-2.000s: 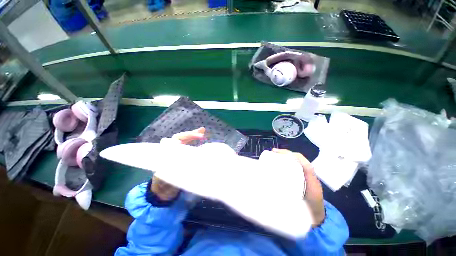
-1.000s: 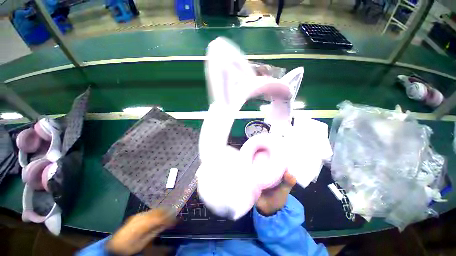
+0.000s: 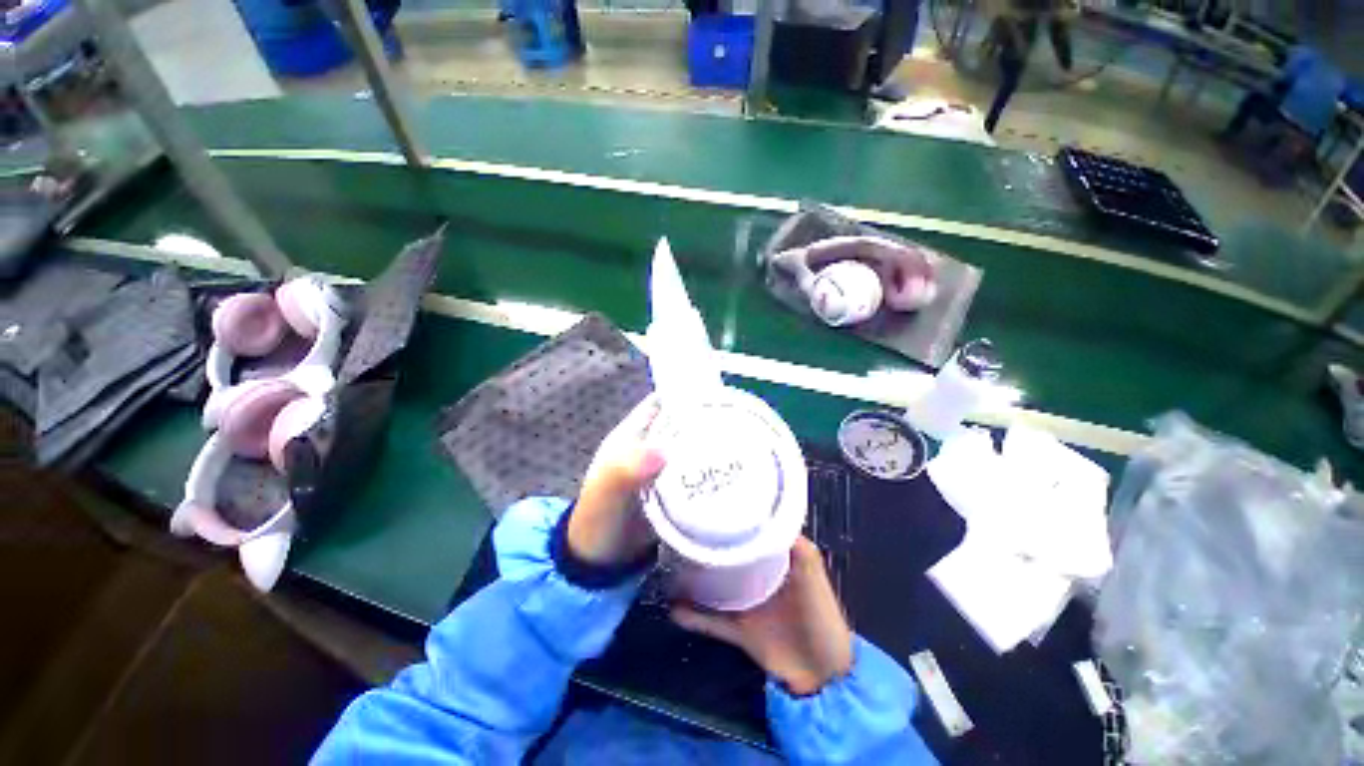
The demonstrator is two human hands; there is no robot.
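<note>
White headphones (image 3: 726, 482) with a pointed cat ear are held up between both hands, one round ear cup facing me with small grey lettering. My left hand (image 3: 610, 501) grips their left side near the ear. My right hand (image 3: 781, 621) grips the cup from below and the right. A dark grey patterned bag (image 3: 546, 404) lies flat behind my left forearm. A white strip (image 3: 941, 693) lies on the black mat (image 3: 883, 576) right of my right hand, and a second white strip (image 3: 1094, 687) lies further right.
White sheets (image 3: 1017, 524), a round tin (image 3: 883, 446) and a bottle (image 3: 957, 389) stand right of centre. Crumpled clear plastic (image 3: 1242, 599) lies far right. Pink-white headphones (image 3: 247, 434) and grey bags (image 3: 112, 359) lie left. Bagged headphones (image 3: 853, 285) and a black grid tray (image 3: 1140, 199) lie further back.
The headphones have turned from an open side view to cup-facing and moved lower. My left hand has come from the bench onto them. One white strip now lies on the mat, not on the bag.
</note>
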